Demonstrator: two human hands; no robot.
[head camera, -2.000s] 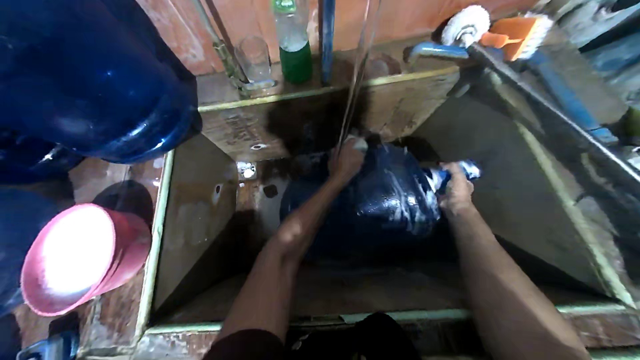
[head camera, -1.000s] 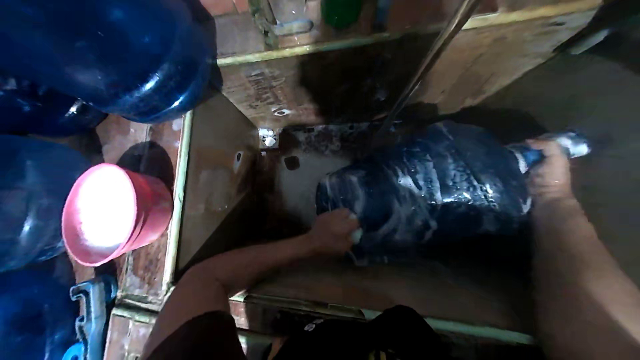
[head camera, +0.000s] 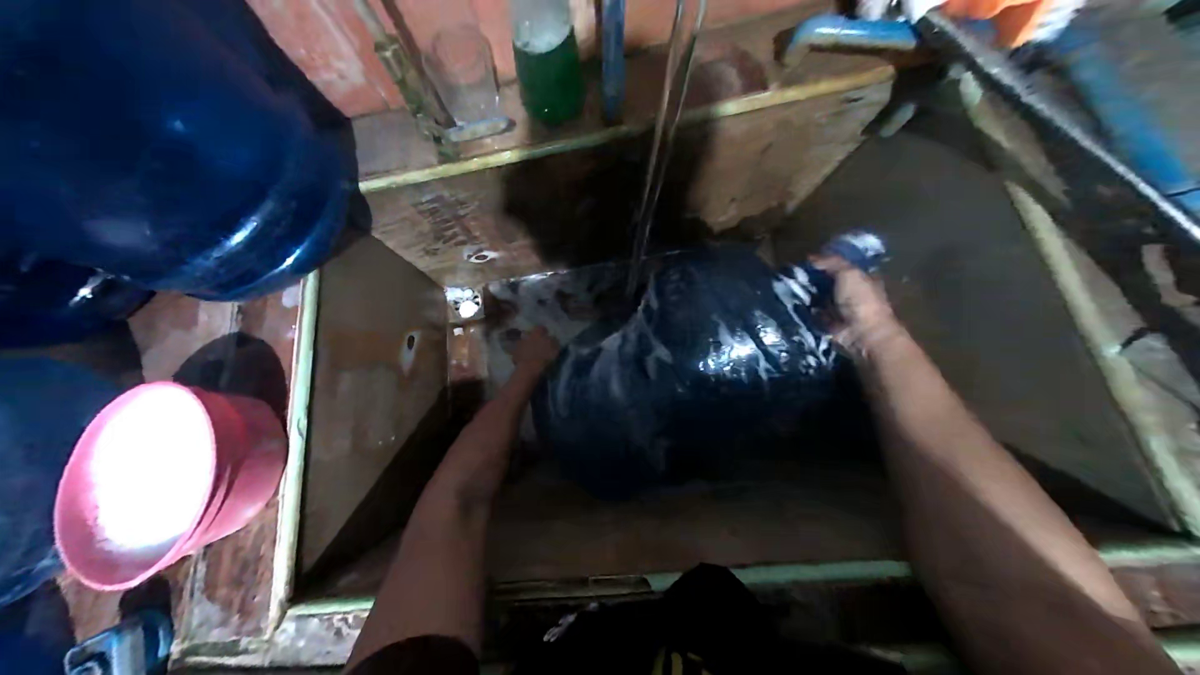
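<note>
A large blue plastic water jug (head camera: 694, 366), streaked with suds, lies on its side in a tiled basin (head camera: 375, 375), its neck toward the right. My right hand (head camera: 855, 300) grips the jug at its neck. Against the jug's base, at the left, is my left hand (head camera: 534, 352); its fingers are partly hidden and blurred, so whether it holds anything is unclear. A thin stream of water (head camera: 661, 159) runs down behind the jug's upper side.
Other blue jugs (head camera: 178, 141) stand at the left, beside a pink bucket (head camera: 248, 450) of white foam. A bottle with green liquid (head camera: 548, 75) and a drinking glass (head camera: 461, 75) stand on the back ledge. A long dark bar (head camera: 1059, 103) crosses the upper right.
My left hand has moved from the jug's upper side, to its lower left edge, then up to its base. My right hand has stayed at the neck.
</note>
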